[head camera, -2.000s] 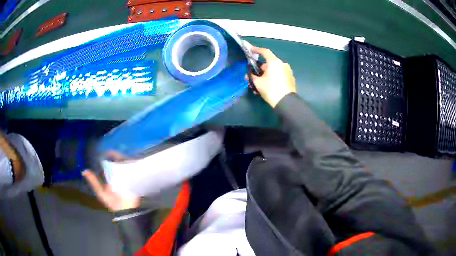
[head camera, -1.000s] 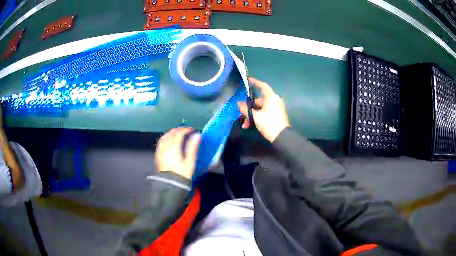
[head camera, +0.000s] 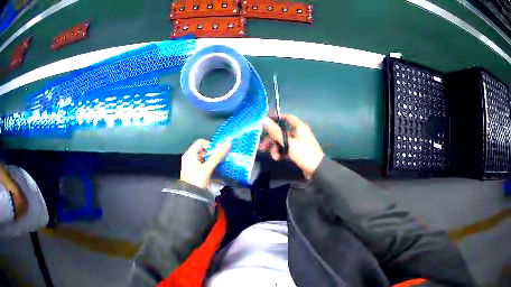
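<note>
The blue sticker roll (head camera: 242, 89) lies on the green surface, a coil around a pale core. Its free end, a blue die-cut web (head camera: 240, 152), curves down over the surface's near edge. My left hand (head camera: 200, 163) grips the left side of this web, thumb on top. My right hand (head camera: 298, 143) holds scissors (head camera: 277, 98) by their black handles, the silver blades pointing away from me. Its fingers are at the web's right edge; whether they touch it is unclear. Shiny cut blue strips (head camera: 123, 109) lie left of the roll.
Red-orange bars (head camera: 208, 27) lie beyond the white strip (head camera: 314, 51). Black component trays (head camera: 417, 120) stand at the right. A blue stool (head camera: 81, 193) is below the surface's edge at left. Part of another person, a pale sleeve (head camera: 31, 196), shows at the far left.
My left hand has come in from the lower left to the web near the roll. The web now shows its patterned side. The scissors' blades now show apart from the web. The red-orange bars have shifted in view.
</note>
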